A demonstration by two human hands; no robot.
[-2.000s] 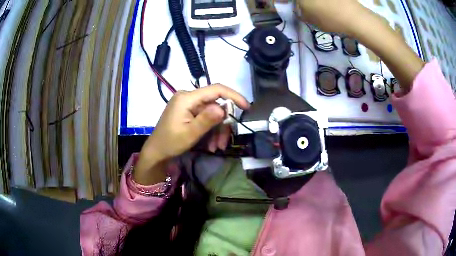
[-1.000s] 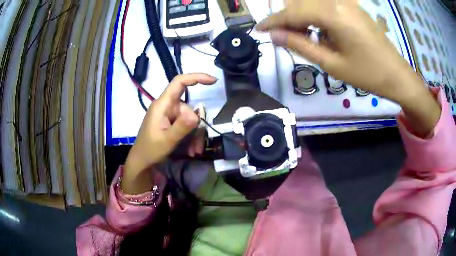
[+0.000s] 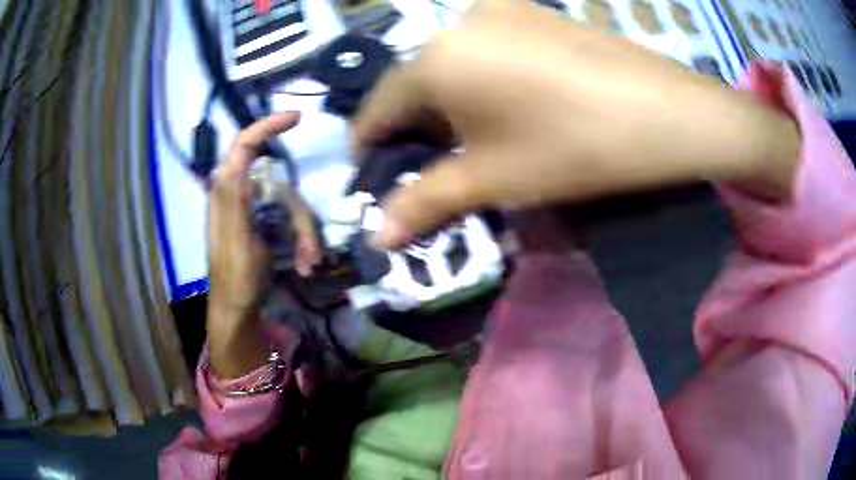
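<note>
The white test fixture nest [image 3: 446, 262] shows bare spokes and dark openings, with no disc seated on it. My right hand [image 3: 526, 112] is over the fixture, its fingers and thumb around a black disc unit [image 3: 399, 167] just above and behind the nest. The hand hides part of the unit, and the picture is blurred. My left hand [image 3: 246, 225] is left of the fixture, holding a small whitish connector [image 3: 265, 178] with dark wires. Its index finger is extended. A second black round mount [image 3: 355, 64] with a pale centre stands behind, partly hidden by my right hand.
A pale handheld meter [image 3: 272, 37] lies at the back left, with a black cable and its inline block [image 3: 203, 148] beside it. Stacked foam trays [image 3: 84, 234] fill the left. A foam tray [image 3: 619, 37] with pockets is at the back right.
My right hand has come down from above the bench to the fixture. The black disc is off the nest and in my right fingers. The view has shifted, and my left hand still holds the connector.
</note>
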